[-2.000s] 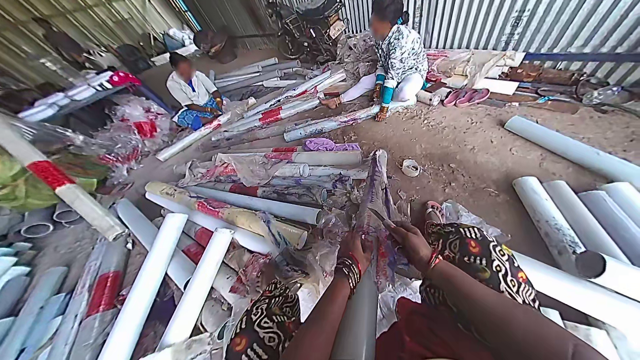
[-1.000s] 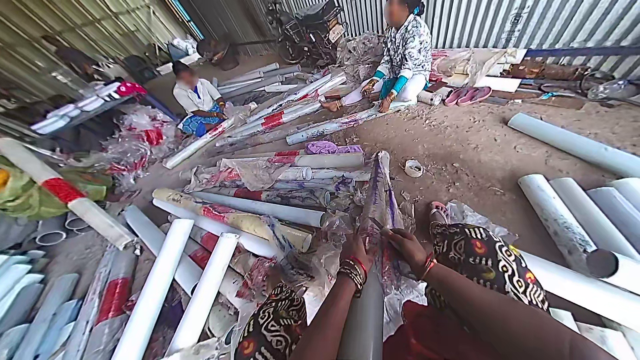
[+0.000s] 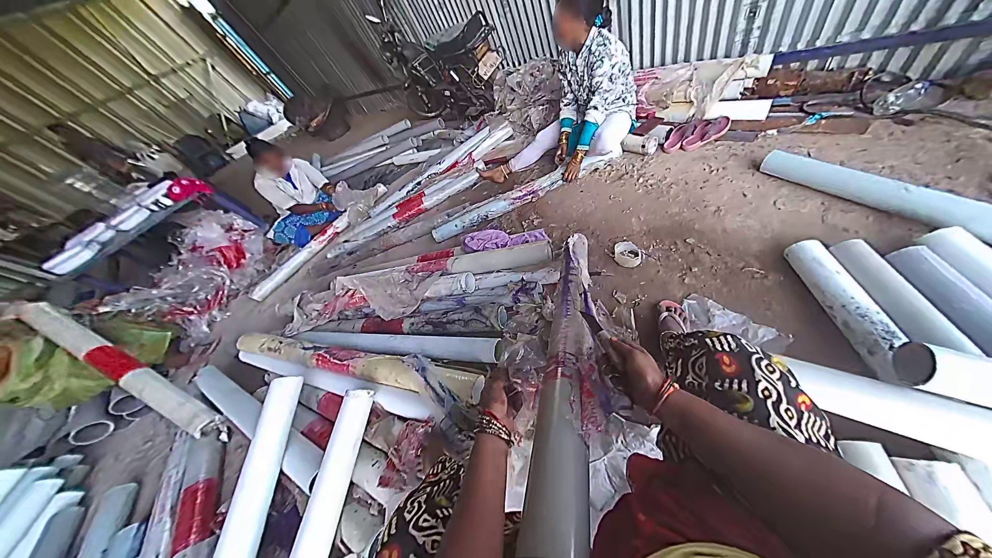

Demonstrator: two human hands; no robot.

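A grey plastic pipe [image 3: 556, 465] lies lengthwise between my knees, its far part wrapped in clear plastic film [image 3: 577, 341] with red and purple markings. On the pipe's left side my left hand [image 3: 498, 399] holds the loose film. My right hand [image 3: 632, 368], to the right of the pipe, is closed on a thin dark tool [image 3: 595, 324], perhaps a knife blade, that points at the film. Torn film hangs around both hands and partly covers the pipe's side.
Many wrapped and bare pipes [image 3: 418, 346] lie to the left, more pipes [image 3: 891, 302] to the right. A tape roll [image 3: 628, 253] lies ahead. Two people [image 3: 595, 93] sit beyond among pipes; a motorcycle [image 3: 446, 62] stands by the corrugated wall. Crumpled film [image 3: 209, 263] is heaped at left.
My left hand has moved away from the pipe to the left, with film at its fingers. The right hand has shifted slightly outward from the pipe.
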